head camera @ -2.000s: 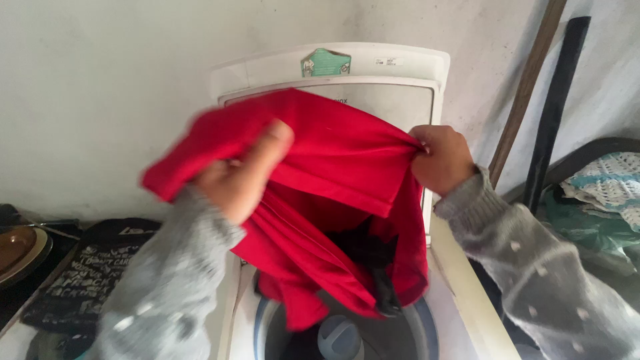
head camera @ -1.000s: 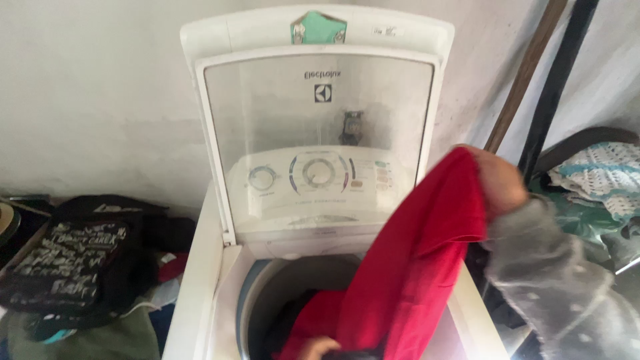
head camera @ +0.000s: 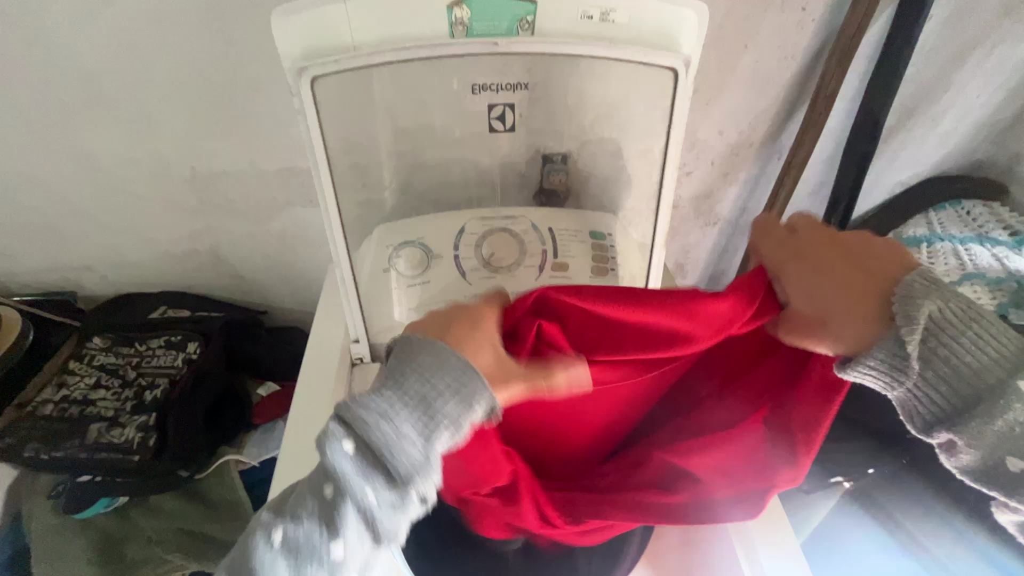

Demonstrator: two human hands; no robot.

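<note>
A red cloth garment hangs spread between my two hands, over the front of a white Electrolux top-loading washing machine. My left hand grips its upper left edge, the thumb lying over the fabric. With the fingers closed on the upper right edge, my right hand holds the other side higher up. Below the cloth, part of the dark drum opening shows; the rest is hidden. The machine's clear lid stands raised, and the control panel with its dials is seen through it.
At the left lies a pile of clothes, with a black printed item on top and an olive cloth below. A wooden pole and a black pole lean on the wall at the right, near a white and teal crocheted cloth.
My left hand has risen from low at the drum opening to the garment's upper left edge. The red garment, hanging from my right hand one second ago, is now spread wide between both hands.
</note>
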